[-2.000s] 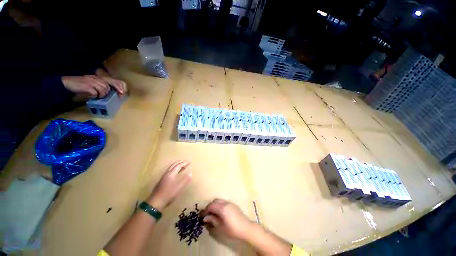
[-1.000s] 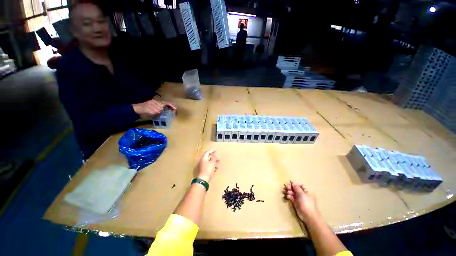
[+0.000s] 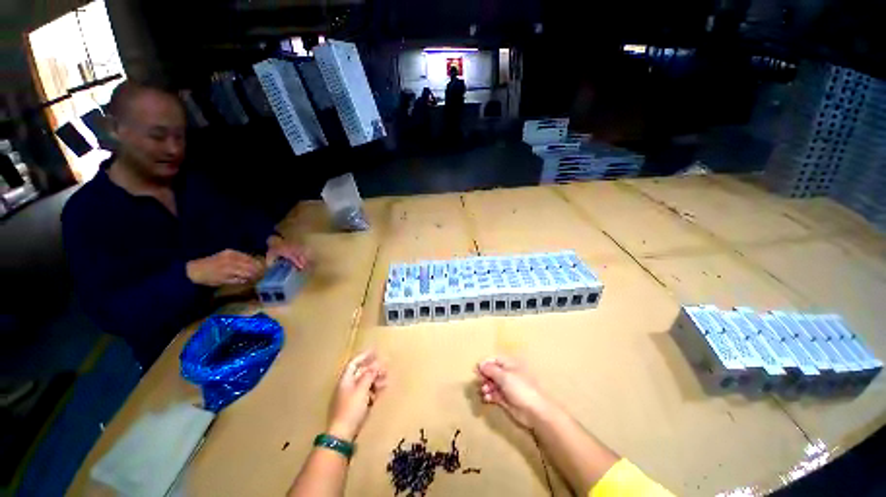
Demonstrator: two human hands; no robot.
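A loose pile of small black screws [image 3: 413, 466] lies on the table at the bottom centre. My left hand [image 3: 359, 388] is just above and left of the pile, palm partly up with its fingers curled; whether it holds anything is too small to tell. My right hand [image 3: 507, 388] is above and right of the pile, its fingers curled in, with small dark bits near the fingertips that I cannot make out clearly. A row of light grey metal enclosures [image 3: 495, 281] stands beyond both hands, slotted faces up and dark square openings towards me. Neither hand touches it.
A second enclosure group [image 3: 782, 349] stands at right. A blue plastic bag [image 3: 233, 359], pale sheets [image 3: 151, 451] and a clear bag [image 3: 345, 204] are at left. A co-worker handles an enclosure [image 3: 280, 281] there. Stacked metal parts [image 3: 826, 131] stand far right.
My right hand has moved left, closer to my left hand. The view has shifted. The co-worker's head has turned down towards the enclosure.
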